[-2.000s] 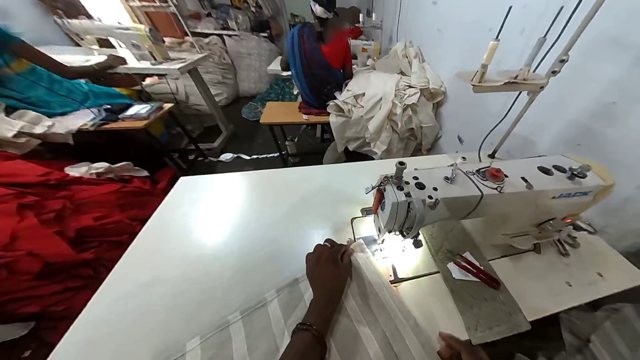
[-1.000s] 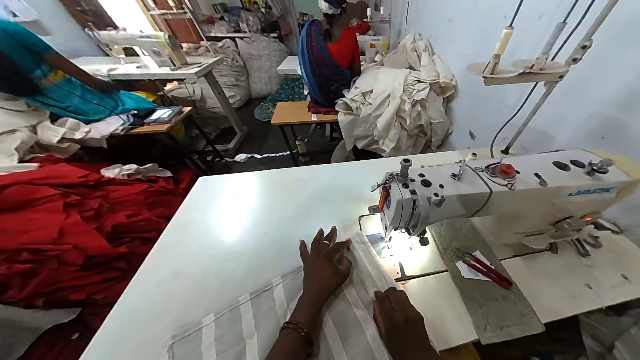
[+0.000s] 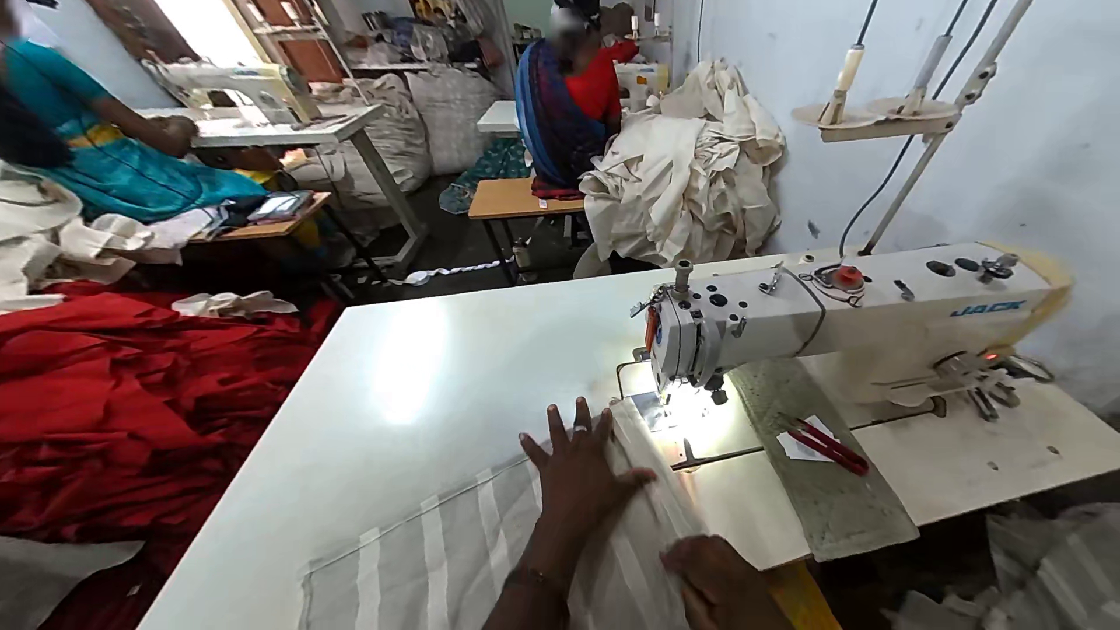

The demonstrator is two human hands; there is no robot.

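Observation:
Grey-and-white striped fabric lies on the white table of a Jack sewing machine. Its far corner is just left of the lit needle area. My left hand presses flat on the fabric with fingers spread, a ring on one finger and a band at the wrist. My right hand is at the fabric's right edge near the table front, its fingers curled and partly blurred; whether it pinches the cloth is unclear. Red-handled thread snips lie on a grey-green board right of the needle.
Red fabric is heaped left of the table. A thread stand rises behind the machine. Beyond the table are a cream cloth pile and a wooden stool. One person sits by that pile, another at a machine on the left.
My right hand, at the lower edge two seconds ago, came up onto the fabric's right side and is now a little lower again. My left hand has flattened and spread its fingers.

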